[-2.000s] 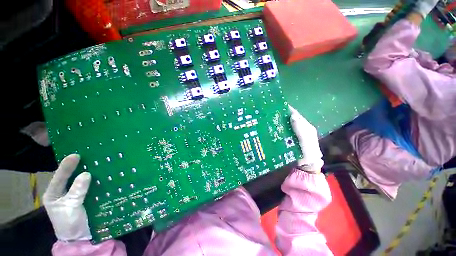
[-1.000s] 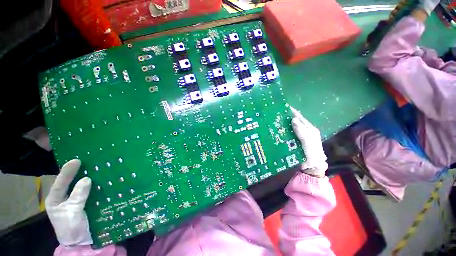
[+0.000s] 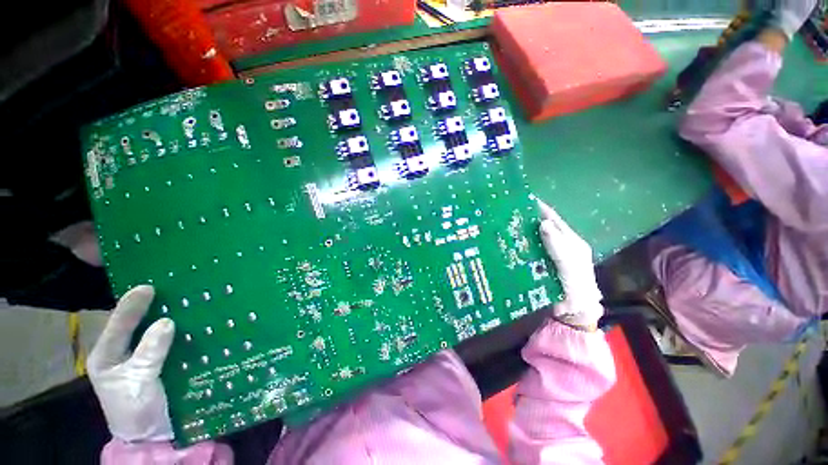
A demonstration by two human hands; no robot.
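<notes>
A large green circuit board [image 3: 245, 245] fills the middle of the head view, its flat side with solder points facing me, tilted. Black power transistors [image 3: 407, 150] with silvery tabs sit in rows at its upper right. My left hand [image 3: 134, 368], in a white glove, holds the board's lower left edge, with thumb and a finger showing and the other fingers hidden. My right hand [image 3: 570, 271], also in a white glove, holds the right edge, its fingers partly hidden behind the board. The component side is hidden.
A red-orange foam block [image 3: 576, 54] lies on the green bench [image 3: 617, 173] behind the board. A red bin [image 3: 318, 20] with a label is at the top. A black tray with a red sheet [image 3: 626, 390] is at the lower right. A neighbouring person's pink sleeve [image 3: 740, 118] is at the right.
The board and both hands appear shifted slightly right in the picture, and so does the background. The grip looks the same.
</notes>
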